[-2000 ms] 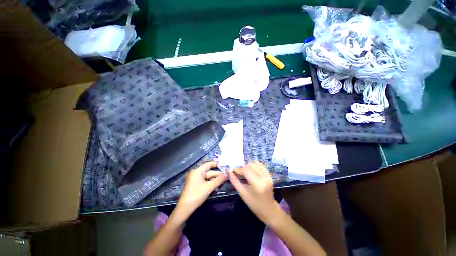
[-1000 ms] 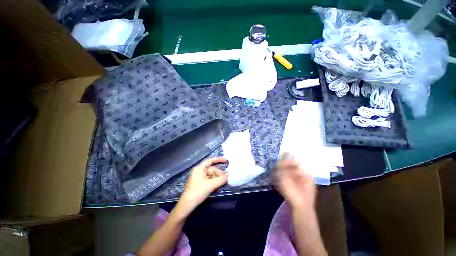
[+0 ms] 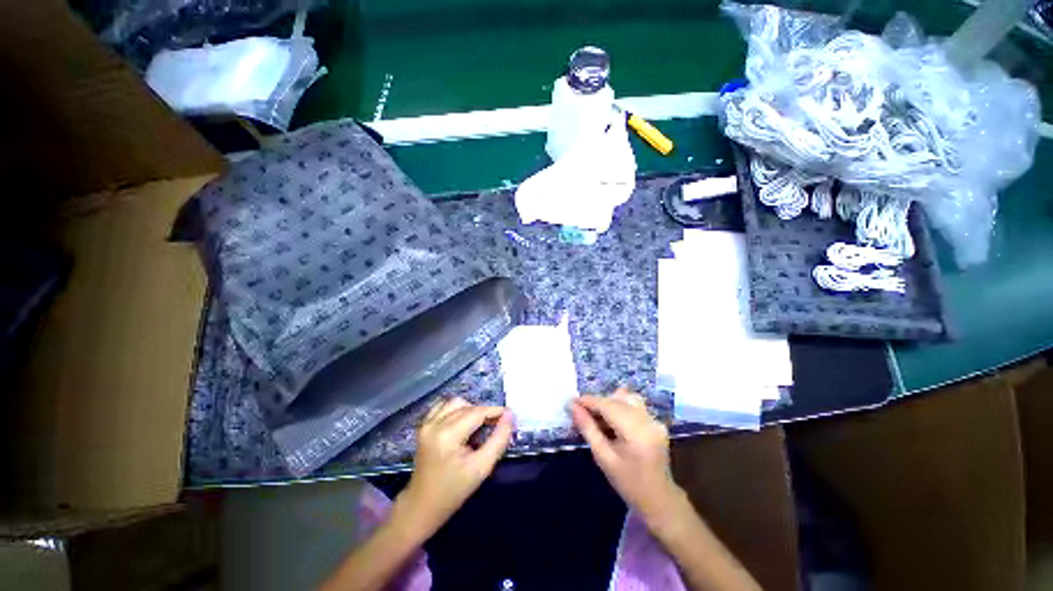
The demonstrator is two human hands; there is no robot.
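A small white accessory bag (image 3: 539,372) lies on the dark grey patterned sheet at the bench's front edge. My left hand (image 3: 464,448) has thumb and finger pinched at the bag's lower left corner. My right hand (image 3: 624,444) has its fingertips at the bag's lower right edge. A large grey patterned packing bag (image 3: 346,254) lies to the left with its mouth open towards me. A stack of flat white bags (image 3: 716,335) lies fanned to the right.
A white cloth (image 3: 583,173) wraps a bottle at the back, beside a yellow-handled tool (image 3: 649,134). White cables in a clear bag (image 3: 860,110) and loose bundles (image 3: 858,268) sit on a dark patterned pad (image 3: 808,303) at right. An open carton (image 3: 127,358) stands at left.
My right hand has come back from beside the white stack to the small white bag. The small bag now lies flatter and straighter between both hands than one second ago.
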